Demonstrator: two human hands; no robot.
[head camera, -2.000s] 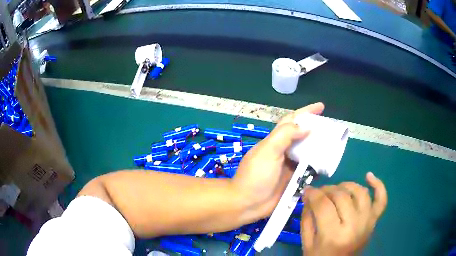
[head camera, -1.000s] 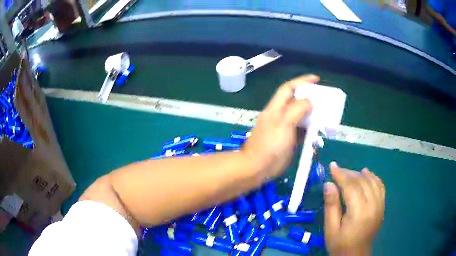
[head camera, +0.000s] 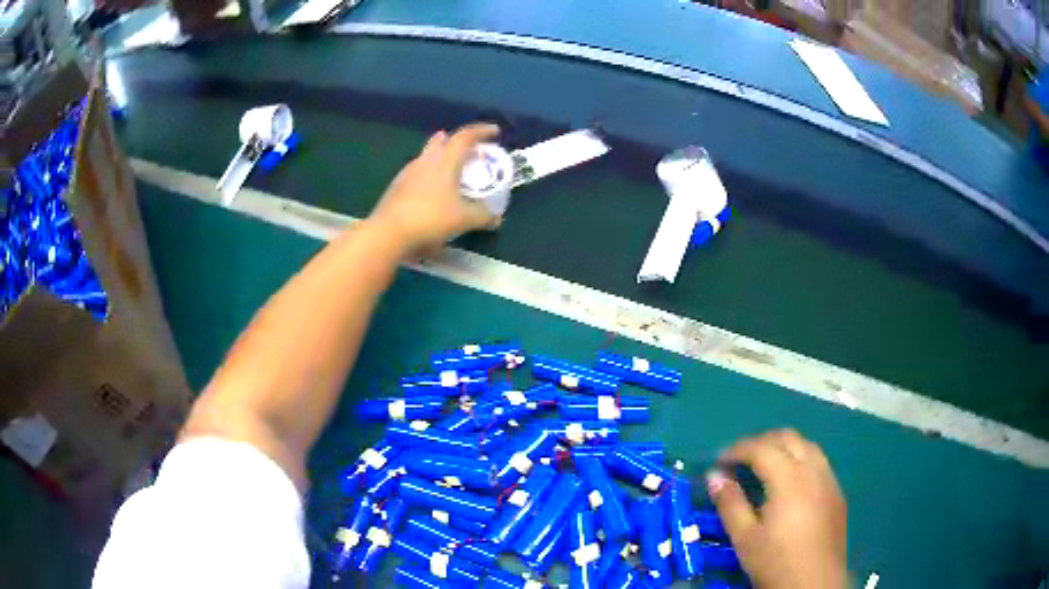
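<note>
My left hand (head camera: 435, 198) is stretched over the conveyor and is closed around the round head of a white fan body (head camera: 488, 173). Its open handle points right. My right hand (head camera: 787, 502) is above the green worktop, fingers curled and apart, with nothing seen in it. A heap of blue batteries (head camera: 552, 506) with white labels and thin leads lies between my arms. A second fan body (head camera: 679, 219), with a blue battery (head camera: 711, 227) beside its handle, lies on the conveyor to the right.
A third fan body (head camera: 239, 170) with a blue battery lies on the conveyor (head camera: 380, 92) at left. A pale edge strip (head camera: 644, 319) separates belt and worktop. A cardboard box (head camera: 127, 276) of blue batteries stands at left. A white strip (head camera: 840, 81) lies on the far ledge.
My left hand has let go of the fan body it held, now on the belt with a battery, and has reached left to another. My right hand has stayed low at the right.
</note>
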